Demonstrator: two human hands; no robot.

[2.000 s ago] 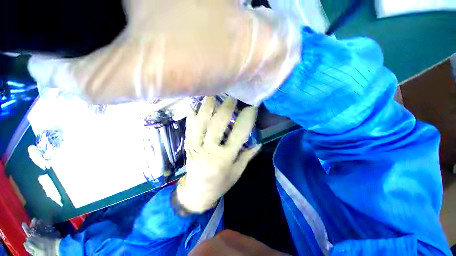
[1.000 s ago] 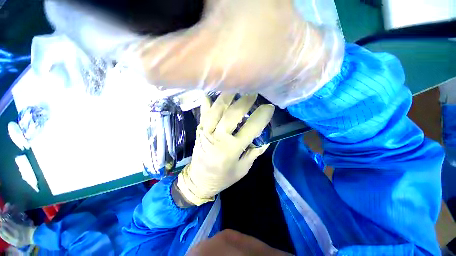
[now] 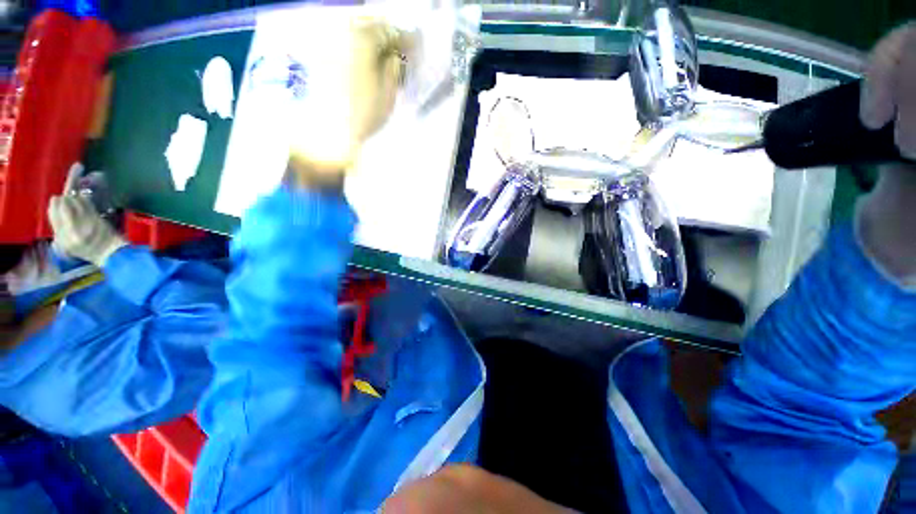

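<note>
The multi-armed lamp body (image 3: 578, 171) lies on the black mat (image 3: 465, 161), with several clear, shiny oval heads round its joints. My right hand (image 3: 892, 100) is at the right edge, partly cut off, and holds a thick black electric screwdriver (image 3: 829, 127). The screwdriver's thin tip points left, beside the lamp's right arm. My left hand (image 3: 352, 100), in a cream-yellow glove, is blurred over the white work sheet (image 3: 397, 206). Its fingers are near a crumpled clear plastic bag (image 3: 442, 60); whether they hold anything cannot be told.
White foam or paper (image 3: 713, 186) lies under the lamp. Small white pieces (image 3: 186, 151) and crinkled clear film (image 3: 281, 75) are at the left. Red plastic crates (image 3: 60, 110) stand at far left. Another person's gloved hand (image 3: 82, 226) is at the bench's left edge.
The view has shifted and shows the whole lamp. My left hand has left the lamp and moved left over the sheet. My right hand has moved to the right edge with the screwdriver.
</note>
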